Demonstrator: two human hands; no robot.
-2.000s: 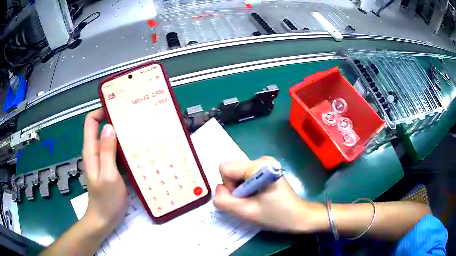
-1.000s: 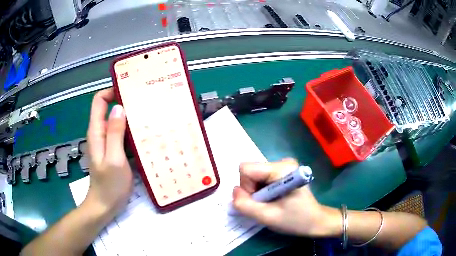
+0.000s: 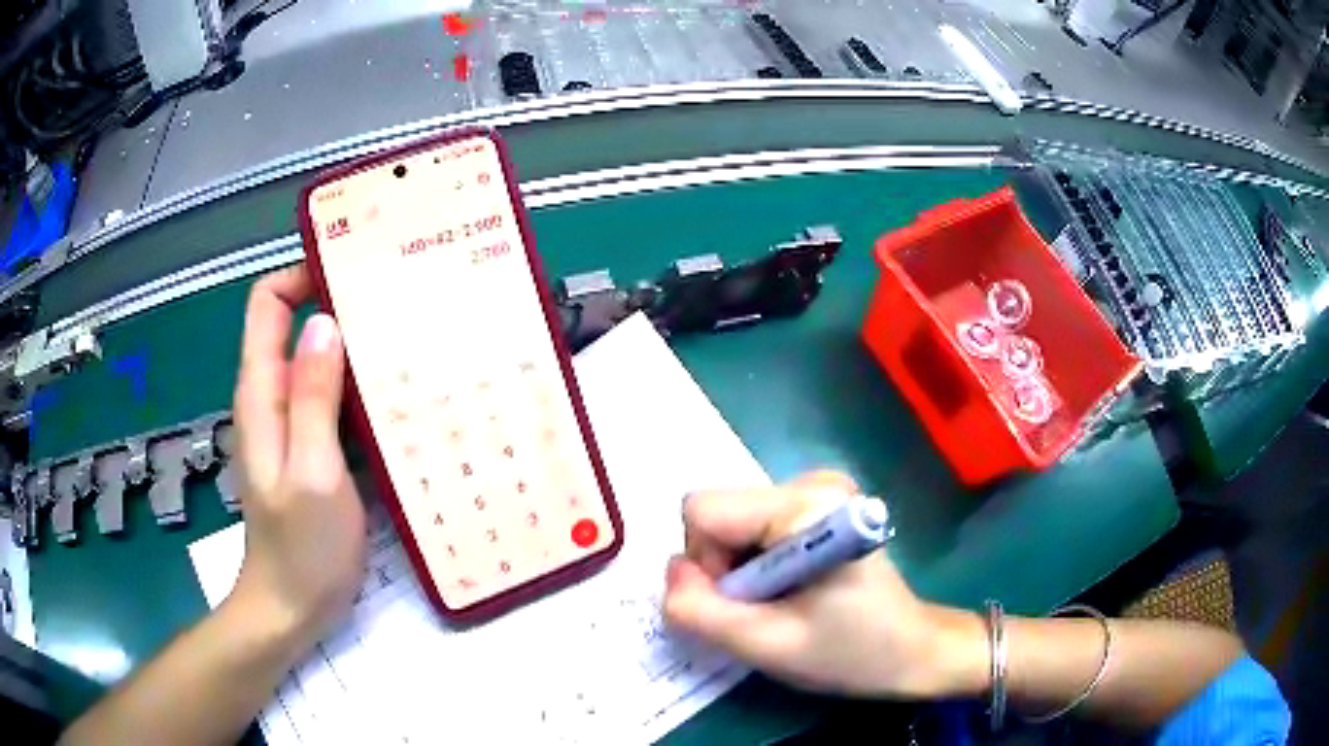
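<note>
My left hand [image 3: 302,452] holds a tall smartphone [image 3: 464,372] in a dark red case by its left side. Its bright screen shows a calculator with digits at the top and a keypad below. The phone is above a white form [image 3: 583,678] with printed lines and some handwriting, and hides part of it. My right hand [image 3: 816,598] is closed around a thick whitish-blue pen [image 3: 809,551] and rests at the right part of the form. The pen's writing tip is hidden by my fingers.
A red bin [image 3: 962,401] with several clear round parts [image 3: 1023,356] stands right of the paper. A ribbed clear tray [image 3: 1188,270] lies beyond it. A black bracket strip [image 3: 729,292] lies behind the form, a grey bracket strip [image 3: 131,481] at left. A metal rail [image 3: 787,168] crosses behind.
Since the first frame, my right hand and pen have shifted right relative to the phone, and more handwriting shows beside it. The camera view has shifted slightly. Both hands keep their holds.
</note>
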